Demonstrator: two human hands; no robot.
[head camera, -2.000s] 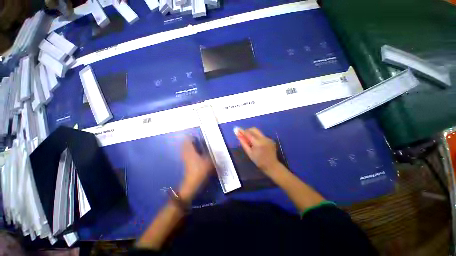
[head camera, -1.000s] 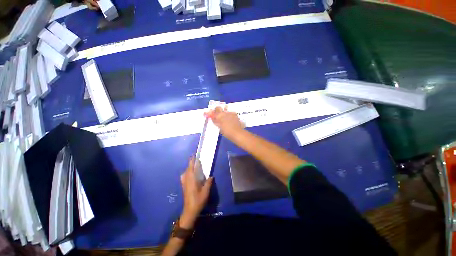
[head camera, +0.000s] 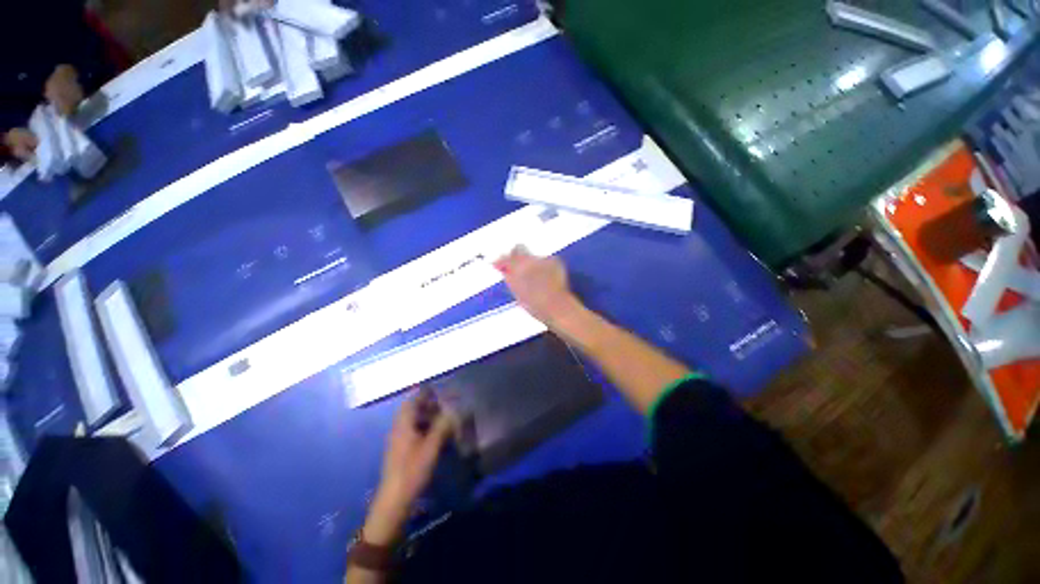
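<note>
A long white plastic part (head camera: 445, 354) lies slanted in front of me, across the white printed band's lower side and above a dark printed rectangle. My left hand (head camera: 416, 439) is just below its left half, slightly blurred, fingers bent and apart, with a dark spot at the fingertips I cannot identify. My right hand (head camera: 538, 285) is above the part's right end, fingers closed around a small red thing (head camera: 503, 266), mostly hidden. Another white part (head camera: 599, 201) lies beyond my right hand.
Two white parts (head camera: 139, 354) lie at left, near a black open box (head camera: 108, 502) holding white parts. A white heap (head camera: 274, 51) lies at the back. Another person's hands (head camera: 63, 91) hold white parts. The green surface (head camera: 730, 126) and orange tray (head camera: 935, 217) are at right.
The view has turned right. My left hand has let go of the part it held; my right hand has moved off its end. A second white part now lies beside the single one at left.
</note>
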